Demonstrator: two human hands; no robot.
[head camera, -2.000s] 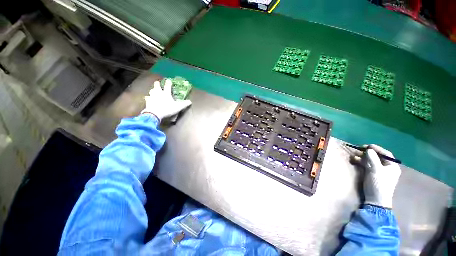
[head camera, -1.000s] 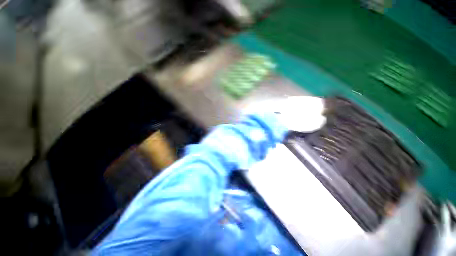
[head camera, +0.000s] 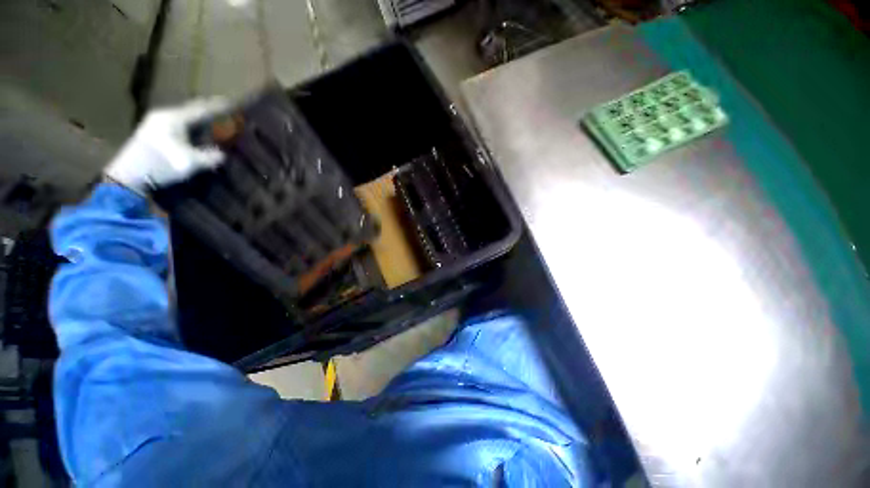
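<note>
My left hand (head camera: 167, 148), in a white glove, grips the solder carrier (head camera: 277, 195) by its upper left end. The carrier is blurred and tilted over the black carrier bin (head camera: 510, 233), with orange-brown pieces at both ends. Its lower end is near the bin's front rim; I cannot tell whether it touches. Another dark carrier (head camera: 444, 210) stands in the bin beside brown cardboard (head camera: 386, 229). My right hand is out of the picture.
The pale green plate (head camera: 656, 119) lies on the metal tabletop (head camera: 649, 276) to the right of the bin. The green conveyor belt (head camera: 763, 57) with its teal border runs along the far right. Grey floor lies beyond the bin.
The view has swung left to the bin. My left hand has lifted the carrier off the tabletop and moved it left over the bin. My right hand has left the picture.
</note>
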